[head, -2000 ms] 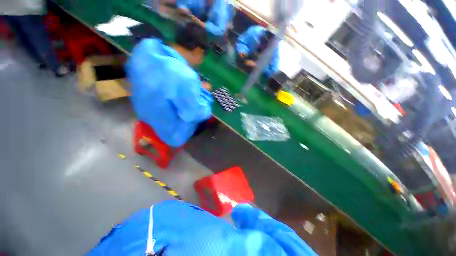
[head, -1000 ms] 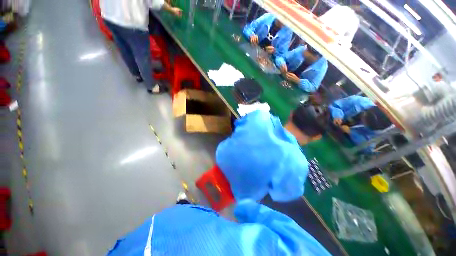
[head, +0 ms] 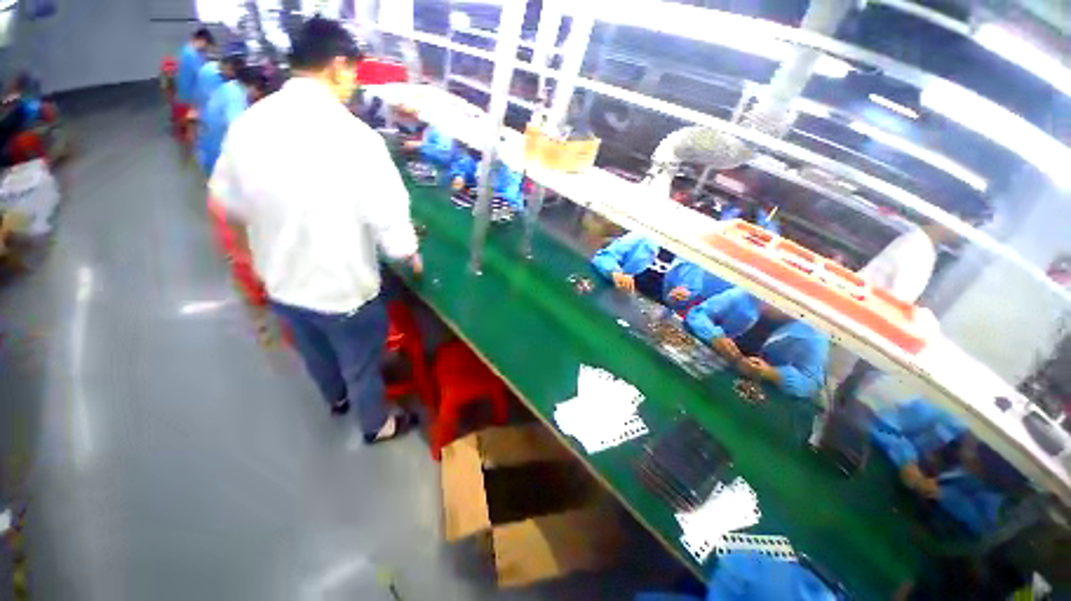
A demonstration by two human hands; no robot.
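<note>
Neither of my hands is in the picture. Nearest in front of me is the long green bench (head: pixel 517 323). White perforated sheets (head: pixel 600 409) lie in a loose pile near its edge. A dark flat stack (head: pixel 684 460) lies beside them, and more white perforated sheets (head: pixel 719 517) lie on its near side. An open brown carton (head: pixel 467 487) stands on the floor under the bench edge. A blue sleeve or shoulder shows at the bottom right edge; whose it is I cannot tell.
A person in a white top (head: pixel 311 194) stands in the aisle by the bench. Red stools (head: pixel 466 393) stand under the edge. People in blue smocks sit across the bench with small parts (head: pixel 672 335). A raised white shelf holds an orange-red tray (head: pixel 822 282) and a small box (head: pixel 561 150).
The view has swung left and up along the bench. The ring-marked panel, clear bag and my own blue smock front have left the picture. The standing person now shows whole and larger.
</note>
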